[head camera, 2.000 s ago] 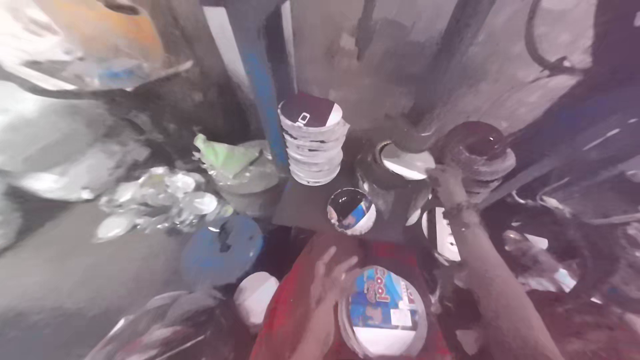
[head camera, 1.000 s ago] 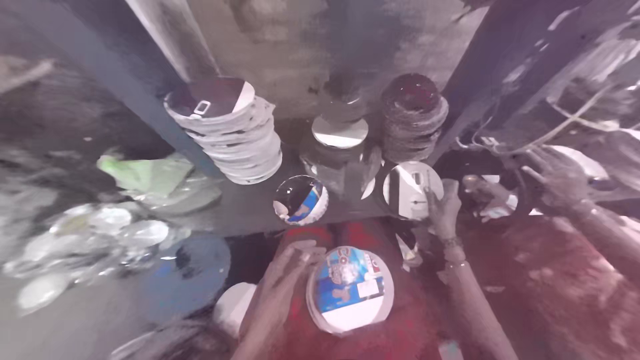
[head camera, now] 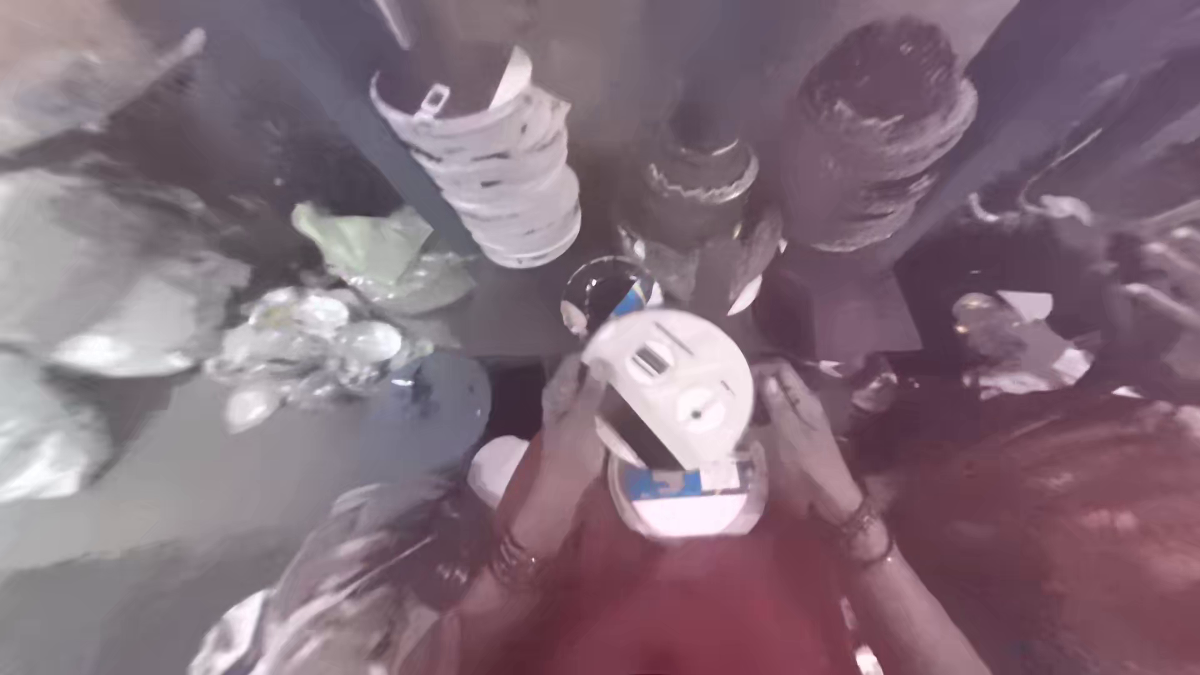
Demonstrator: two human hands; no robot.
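A round printed disc (head camera: pixel 698 380), white with a dark band, is tilted above a stack of round pieces with a blue and white printed top (head camera: pixel 689 502). My left hand (head camera: pixel 574 412) is at the disc's left edge, its fingers partly hidden, and seems to grip it. My right hand (head camera: pixel 797 412) is just right of the disc, fingers raised; whether it touches the edge is unclear. Behind the disc lies a round piece with a dark and blue face (head camera: pixel 609 291). A metal machine part (head camera: pixel 698 197) stands beyond it.
A tall stack of white-edged discs (head camera: pixel 511 178) stands back left, a darker stack (head camera: pixel 872 141) back right. At left are a blue round lid (head camera: pixel 427 403), shiny round pieces (head camera: pixel 309 342), pale green plastic (head camera: pixel 366 244) and white bags (head camera: pixel 94 272). Scraps (head camera: pixel 1031 347) lie at right.
My right hand has moved from the white disc beside the machine part to above the printed stack, where a white disc is now. The other person's hand at right is out of view.
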